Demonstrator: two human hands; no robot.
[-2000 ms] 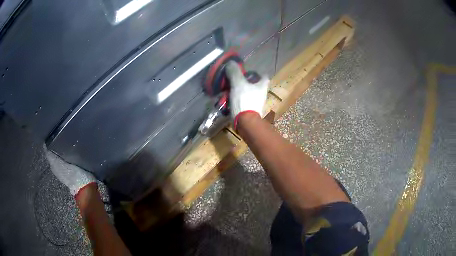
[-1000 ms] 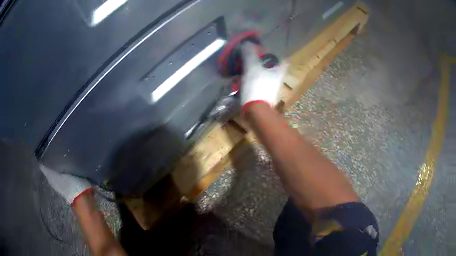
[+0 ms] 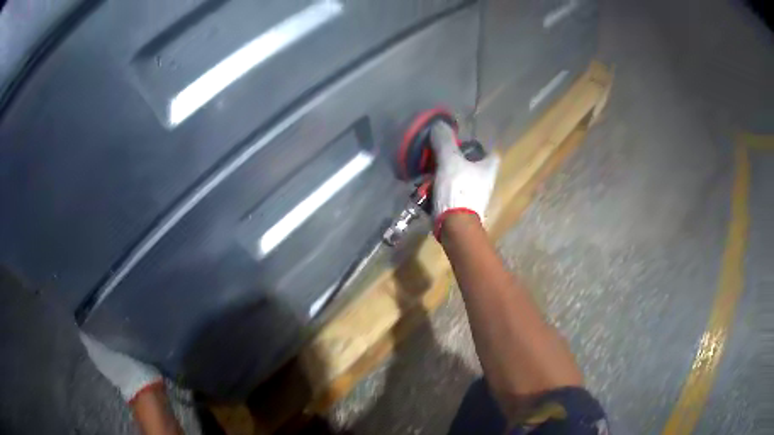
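My right hand (image 3: 467,180), in a white glove with a red cuff edge, grips the red and black sander (image 3: 427,146). The sander's round pad lies against the lower grey panel (image 3: 212,263), to the right of a recessed handle pocket (image 3: 316,204). A shiny hose fitting (image 3: 401,226) trails from the sander toward the lower left. My left hand (image 3: 120,367), also gloved, is at the panel's lower left corner; its fingers are partly hidden, and whether it grips the edge cannot be told.
Another grey panel with a recessed pocket (image 3: 242,64) lies above. A pale wooden pallet (image 3: 535,144) runs under the stack. Speckled concrete floor (image 3: 560,280) lies to the right, with a yellow line (image 3: 721,314). A dark shadow falls on the lower panel and pallet.
The view has shifted, so the panels sit lower in the picture. The sander has moved a little away from the pocket, toward the panel's right end. My left hand stays at the corner.
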